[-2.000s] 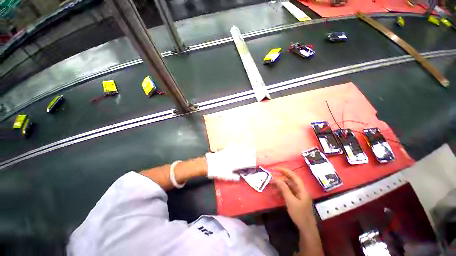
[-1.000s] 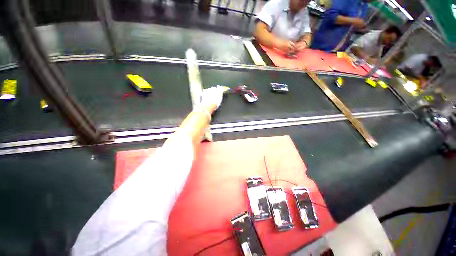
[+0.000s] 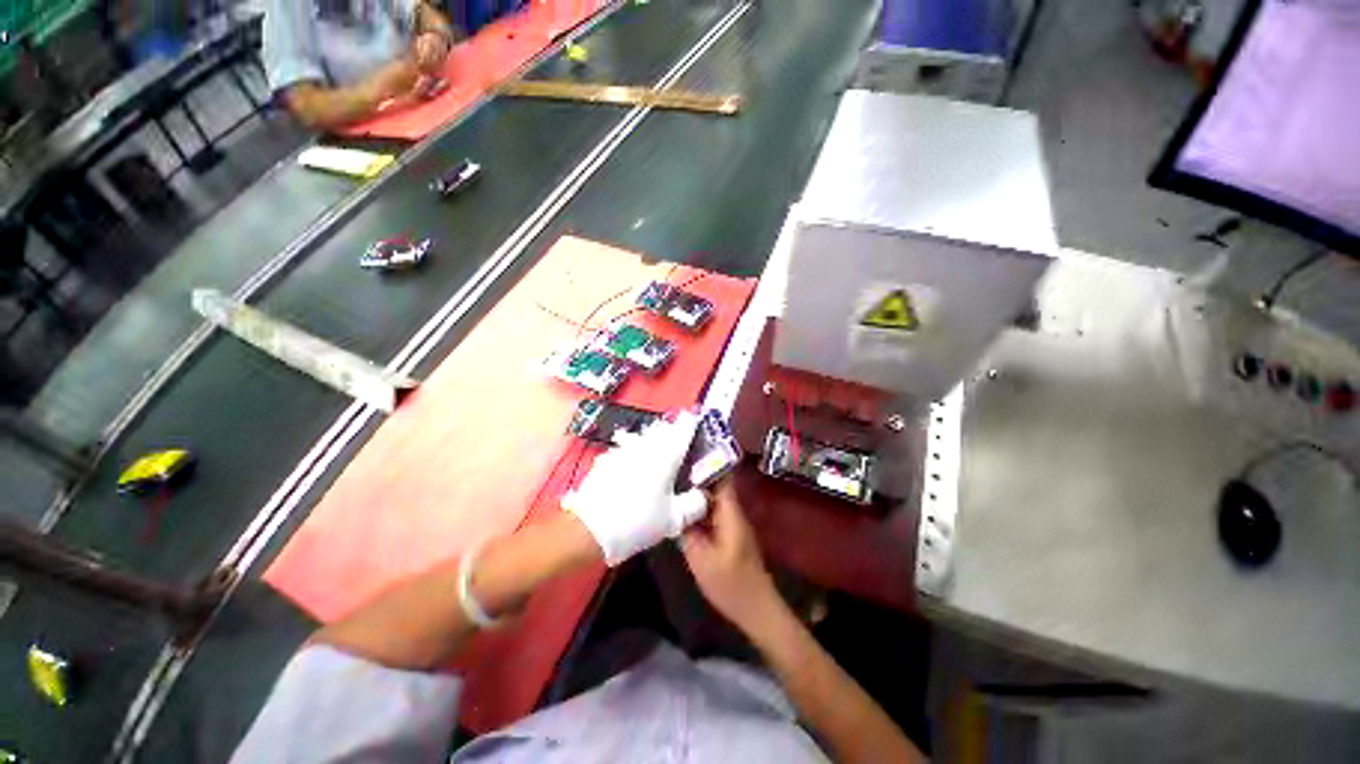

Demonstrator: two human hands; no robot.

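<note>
My left hand [image 3: 634, 493], in a white glove, is shut on a wired module [image 3: 716, 449] at the right edge of the red mat [image 3: 433, 463]. My bare right hand [image 3: 723, 549] is just below that module; its fingertips are partly hidden, so I cannot tell whether they grip it. Several other modules, some showing green board [image 3: 638, 346], lie on the mat with thin red wires. One module [image 3: 819, 464] lies on the dark red fixture plate [image 3: 835, 552] below the grey-white laser cover.
The laser cover [image 3: 910, 284] with a yellow warning triangle stands beyond the plate. A mouse [image 3: 1248, 523] and control buttons [image 3: 1293, 381] are on the cabinet at right. Yellow-wrapped parts [image 3: 155, 472] and a pale divider bar [image 3: 298, 346] are on the belt. A person [image 3: 351, 67] works farther along.
The view has turned right towards the machine. My left hand has come back from the belt's divider bar and now holds a module. My right hand has come back into view.
</note>
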